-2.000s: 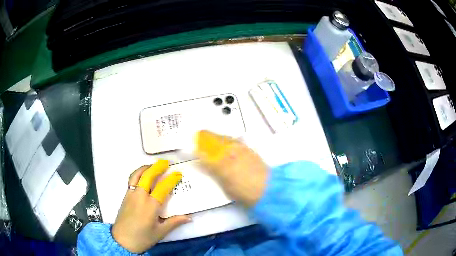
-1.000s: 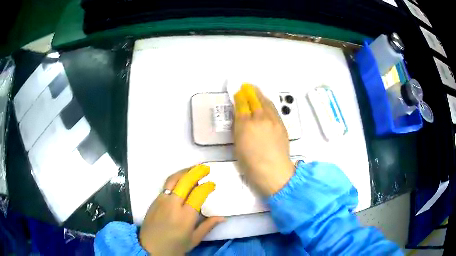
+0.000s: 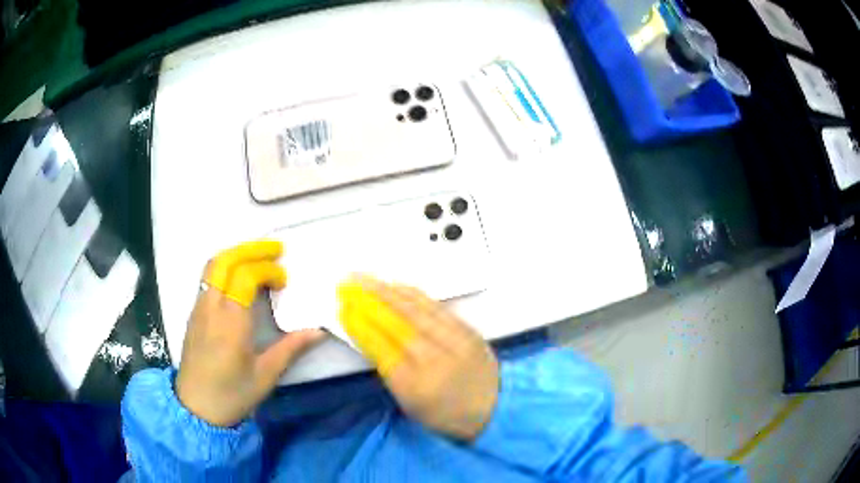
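Two pale smartphones lie side by side on the white mat, camera lenses to the right. The far smartphone (image 3: pixel 354 151) has a barcode label and is untouched. My left hand (image 3: pixel 231 340), with yellow finger cots, holds the left end of the near smartphone (image 3: pixel 377 241), fingers on its upper left corner and thumb at its lower edge. My right hand (image 3: pixel 424 354) is bent over the near phone's lower edge, cot-covered fingertips pressed together on a white wipe that barely shows against the phone and mat. The near phone's lower left part is partly hidden.
A white pad with a blue-green stripe (image 3: pixel 514 108) lies right of the phones on the white mat (image 3: pixel 585 236). A blue box (image 3: pixel 684 118) with bottles stands beyond it. Film sheets (image 3: pixel 80 297) overlap at the left. More phones (image 3: pixel 816 90) lie far right.
My right hand has moved from the far phone down to the near phone's lower edge, uncovering the far phone. My left hand stays at the near phone's left end. The camera view has shifted.
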